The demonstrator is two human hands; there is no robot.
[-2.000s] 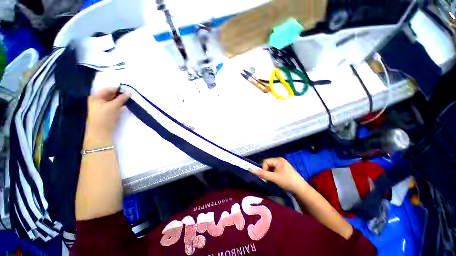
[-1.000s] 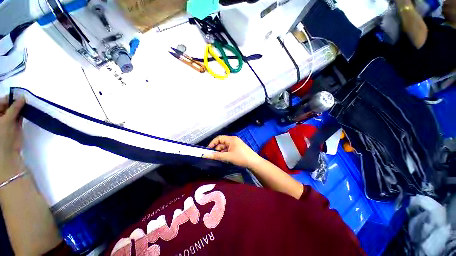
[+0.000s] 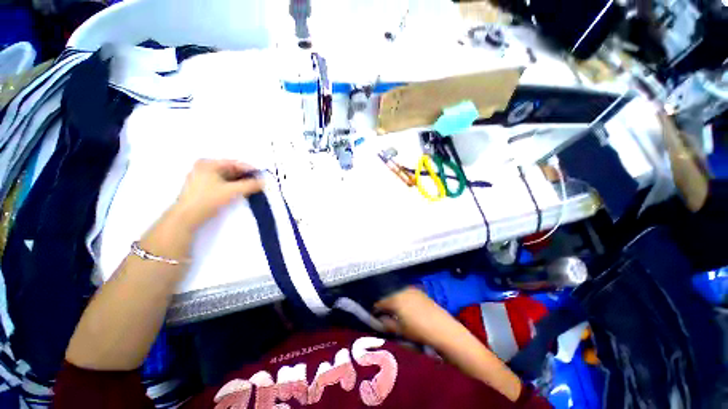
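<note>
A long navy strip with a white band [image 3: 289, 244] runs from the table down over its front edge. My left hand [image 3: 219, 188] pinches its upper end, a little in front of the presser foot and needle area [image 3: 323, 144] of the white sewing machine. My right hand [image 3: 391, 310] is below the table edge by the strip's lower part; its fingers are blurred and partly hidden, but the strip runs into them. The small grey round attachment [image 3: 345, 153] is right of the needle.
Striped strips [image 3: 36, 120] hang at the left table edge. Orange-handled snips [image 3: 397, 168] and yellow-green scissors [image 3: 431, 177] lie right of the needle. Cardboard [image 3: 447, 97] leans on the machine, with a mint-green piece [image 3: 456, 117]. Navy garments [image 3: 646, 311] hang right. Another person's arm [image 3: 685, 164] shows far right.
The view has swung left and back. The strip, earlier stretched across the table front, now hangs steeply, its upper end nearer the needle. My right hand has dropped below the table edge.
</note>
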